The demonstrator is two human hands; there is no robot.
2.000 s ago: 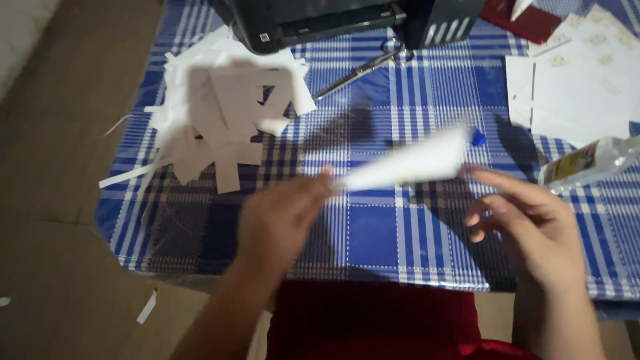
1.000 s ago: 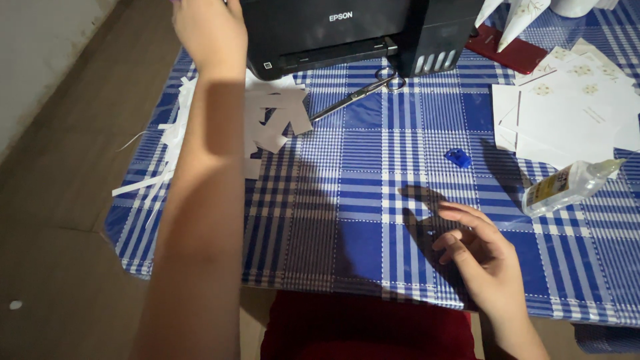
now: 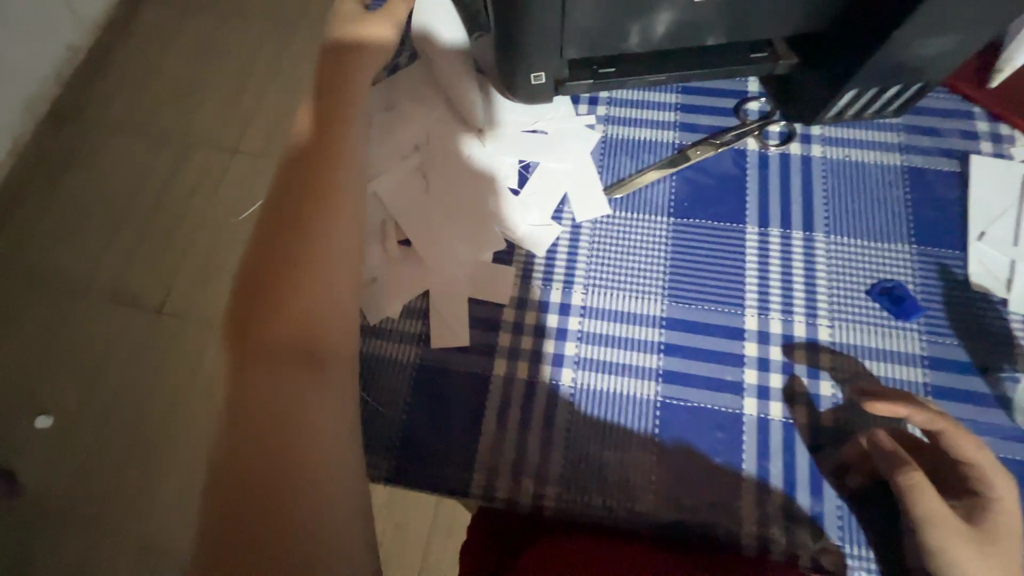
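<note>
My left arm reaches up past the pile of cut white paper pieces (image 3: pixel 448 184), and my left hand (image 3: pixel 370 20) is at the top edge, partly cut off beside the black printer; its fingers and anything in them cannot be made out. My right hand (image 3: pixel 936 464) hovers at the lower right over the checked cloth, fingers apart and holding nothing. A small crumpled blue thing (image 3: pixel 896 299) lies just above it. Metal scissors (image 3: pixel 696 152) rest between the paper pile and the printer, their tips against the paper.
A black Epson printer (image 3: pixel 664 40) stands at the back of the blue checked tablecloth (image 3: pixel 704 272). White sheets (image 3: pixel 994 224) lie at the right edge, below a dark red object (image 3: pixel 988 84). The table's left edge borders the tiled floor (image 3: pixel 160 320).
The white paper form seen between my hands two seconds ago is no longer there. My left hand has moved up and away to the far left. The view has shifted left.
</note>
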